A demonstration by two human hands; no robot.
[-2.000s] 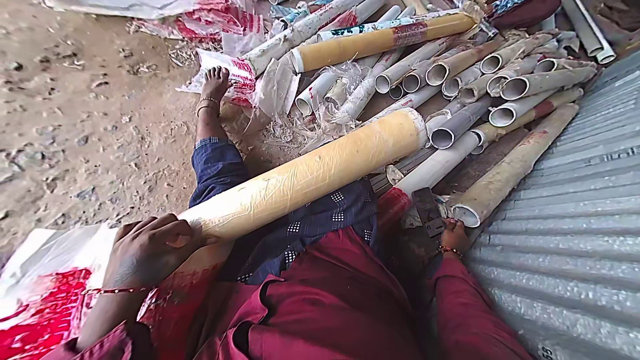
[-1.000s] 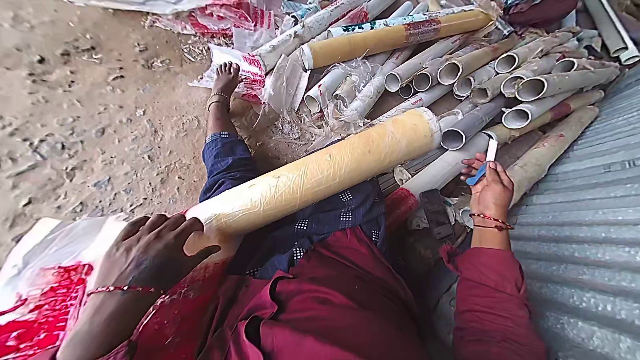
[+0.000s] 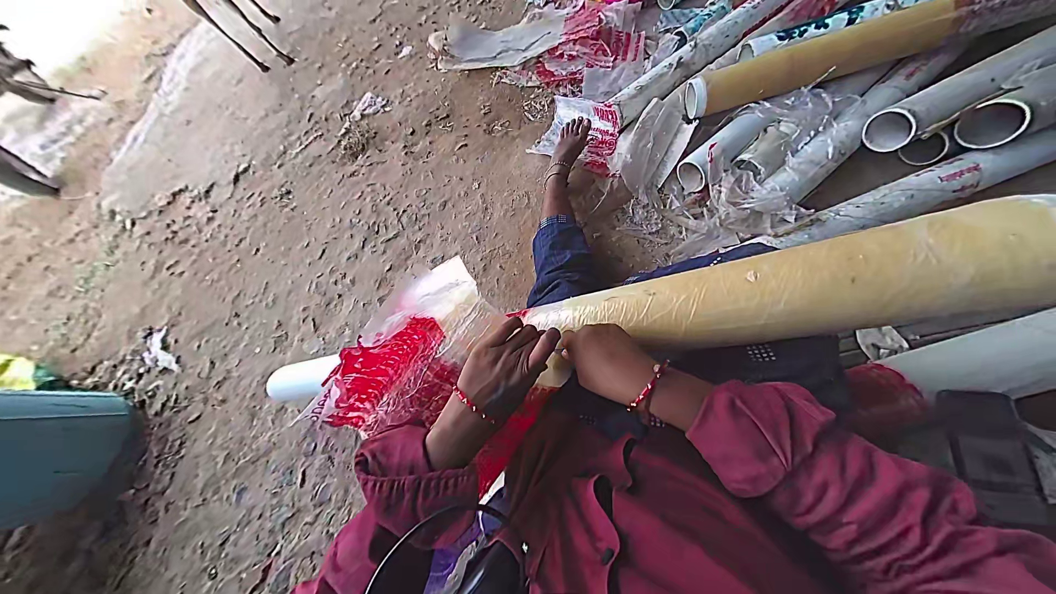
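Observation:
A long pipe-shaped roll wrapped in yellowish film (image 3: 825, 272) lies across my lap. Around its left part is clear plastic wrapping with red print (image 3: 396, 363), and a white tube end (image 3: 301, 379) sticks out beyond it. My left hand (image 3: 507, 363) has its fingers curled on the plastic at the roll. Right beside it, my right hand (image 3: 606, 363) is closed at the same spot, knuckles up, nearly touching the left. Whether the blue-handled tool is still in my right hand is hidden.
Grey and white pipes (image 3: 940, 177) are piled at the upper right, with torn clear plastic (image 3: 767, 181) among them. My bare foot (image 3: 572, 140) rests by a printed plastic scrap. A blue-grey container (image 3: 62, 454) stands at the left edge on dirt ground (image 3: 247, 247).
My right hand, seen earlier holding a small blue-handled tool at the right, has moved left to the roll beside my left hand. The view has swung left.

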